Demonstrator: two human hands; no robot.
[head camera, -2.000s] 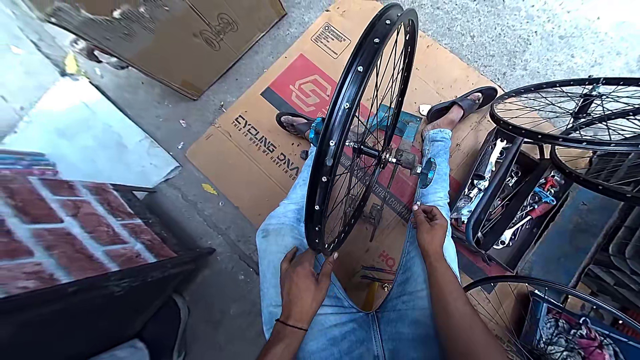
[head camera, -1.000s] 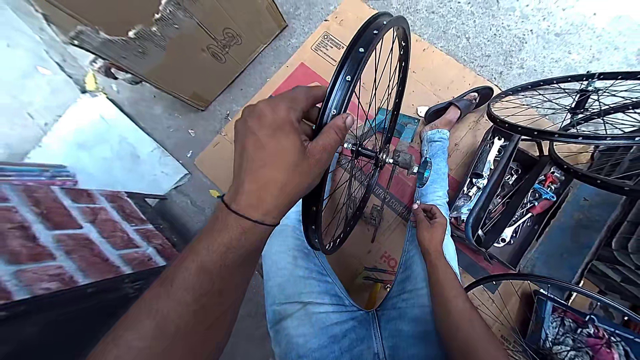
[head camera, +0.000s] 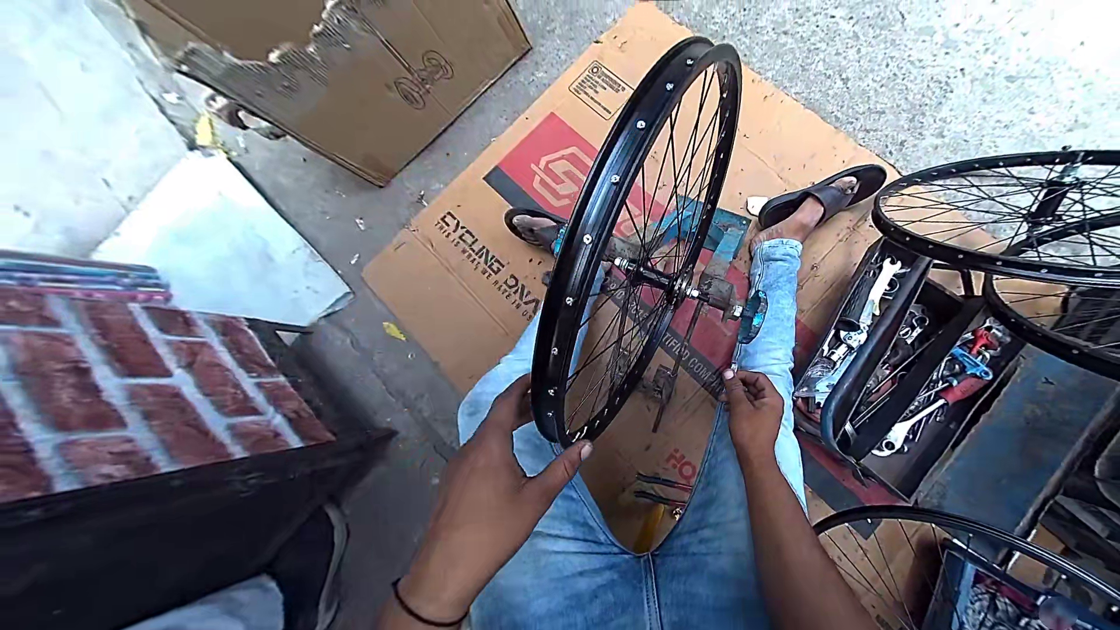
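Observation:
A black spoked bicycle wheel (head camera: 604, 219) stands upright between the knees, its axle held in a metal stand (head camera: 722, 293) with a teal knob on the right. My left hand (head camera: 494, 486) is at the near bottom of the rim, thumb on one side and fingers on the other. The fingertips are partly hidden behind the rim. Right of the wheel, my right hand (head camera: 754, 407) rests near the knee, with thumb and forefinger pinched on a small pale thing, too small to name.
Printed cardboard (head camera: 464, 324) lies under the stand. An open toolbox (head camera: 919, 385) with wrenches and other hand tools stands at right, more spoked wheels (head camera: 962, 254) above and below it. A cardboard box (head camera: 376, 114) is at upper left, a brick-patterned surface (head camera: 157, 385) at left.
My left hand was at the rim's near bottom, rose to the upper left of the rim, and is now back down at the near bottom. My right hand has stayed in about the same place.

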